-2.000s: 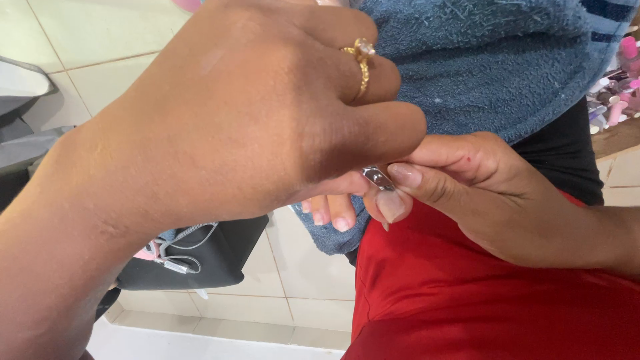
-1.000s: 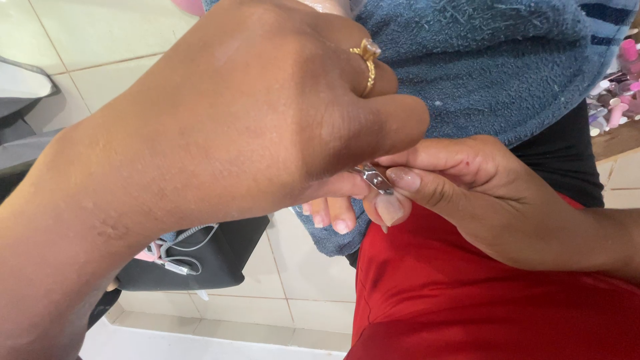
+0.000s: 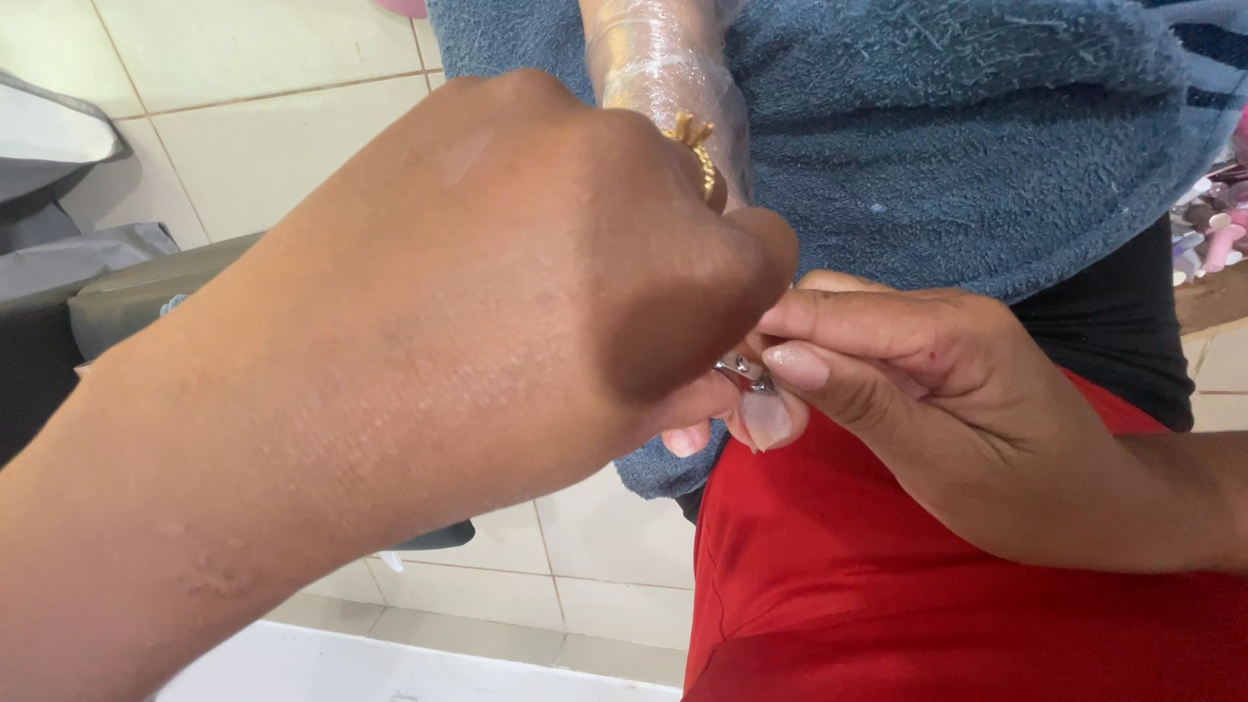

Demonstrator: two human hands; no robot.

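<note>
My left hand (image 3: 546,263), with a gold ring (image 3: 694,151), is curled in a fist around metal cuticle nippers (image 3: 743,368); the handles are hidden inside it. The nippers' jaws lie at the cuticle edge of another person's large nail (image 3: 765,417). From the right, my right hand (image 3: 936,390) pinches that digit with thumb and index finger, close beside the jaws. Smaller nails (image 3: 685,441) show below my left hand. Whether these are fingers or toes, I cannot tell. The other person's limb (image 3: 673,78), wrapped in clear plastic film, reaches down behind my left hand.
A blue towel (image 3: 916,166) lies beneath the limb, above red cloth (image 3: 829,565) and black cloth (image 3: 1121,322). Pink and white small items (image 3: 1219,239) sit on a wooden surface at the right edge. Grey and dark furnishings (image 3: 146,283) stand at the left, over a tiled floor (image 3: 292,146).
My left hand and forearm have shifted and turned, now covering the cable seen at lower left earlier. More of the film-wrapped limb shows above the fist. My right hand keeps its pinch.
</note>
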